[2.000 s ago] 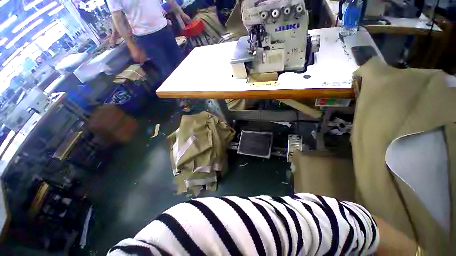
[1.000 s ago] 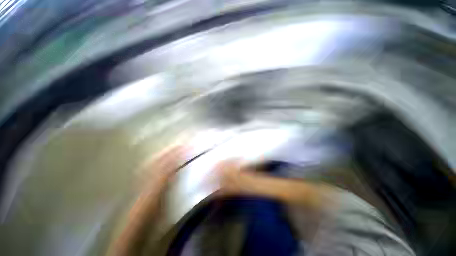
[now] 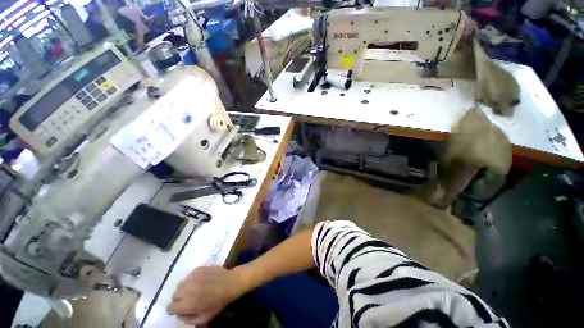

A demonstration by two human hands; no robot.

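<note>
My right hand (image 3: 202,295) rests at the front edge of the white machine table (image 3: 160,256), fingers curled down; whether they hold anything is hidden. My left hand does not show. A khaki cloth piece (image 3: 109,311) lies under the needle area of the cream sewing machine (image 3: 64,205) at lower left, cut off by the frame edge. A black smartphone (image 3: 154,226), black thread snips (image 3: 196,213) and fabric shears (image 3: 218,188) lie on the table between the machine and its wooden edge.
A second flatbed machine (image 3: 390,45) stands on the neighbouring table (image 3: 307,102), with khaki cloth (image 3: 480,144) hanging over its edge. A large khaki piece (image 3: 390,224) lies below, beside crumpled white paper (image 3: 288,189). A control panel (image 3: 77,96) sits on the near machine.
The view has swung from the JUKI overlock table and floor stack to the sewing machine table. My right arm now reaches across to the table edge; the earlier blurred pair of hands has given way to one.
</note>
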